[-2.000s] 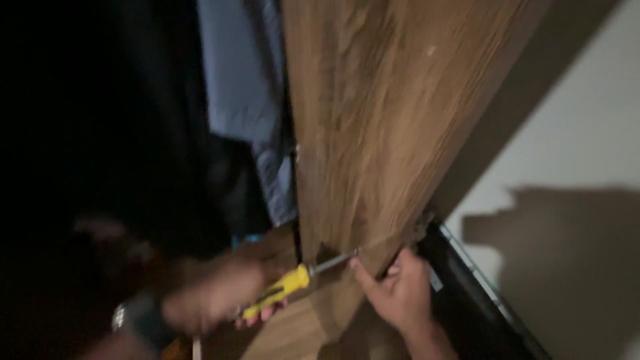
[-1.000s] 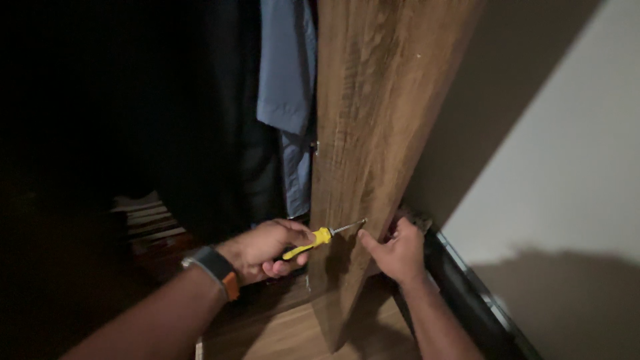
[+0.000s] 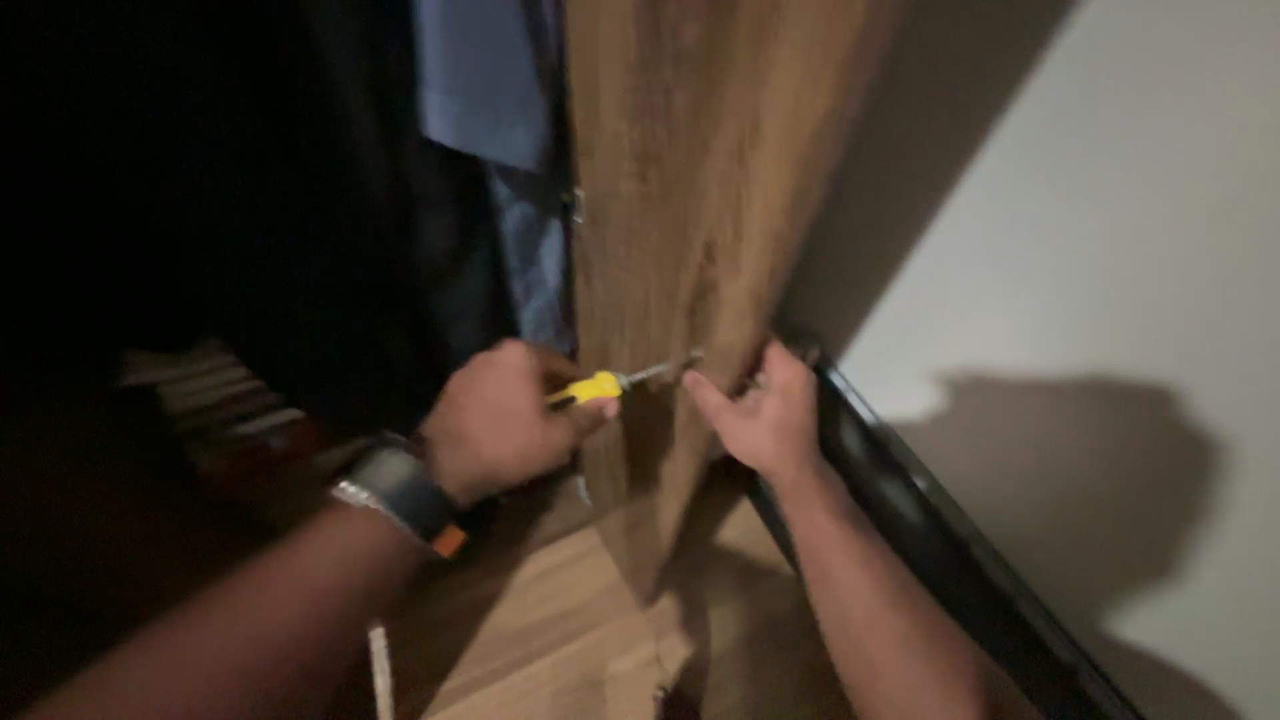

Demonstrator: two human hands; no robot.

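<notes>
My left hand (image 3: 510, 420), with a watch on its wrist, is closed around the yellow handle of a screwdriver (image 3: 598, 387). The metal shaft points right, and its tip meets the face of a wood-grain panel (image 3: 660, 230) close to its right edge. What lies under the tip is too blurred to make out. My right hand (image 3: 765, 410) grips that edge of the panel, thumb on the face just beside the tip and the fingers partly hidden behind it.
Blue clothing (image 3: 485, 90) hangs left of the panel in a dark space. Lower left is a blurred stack of striped items (image 3: 230, 395). A black rail-like object (image 3: 930, 530) runs along the pale wall (image 3: 1120, 250) at right. Wood-look flooring (image 3: 550, 620) lies below.
The screwdriver remains in my left hand with its tip at the panel, and my right hand stays at the panel's edge. My left hand has turned about the handle since one second ago.
</notes>
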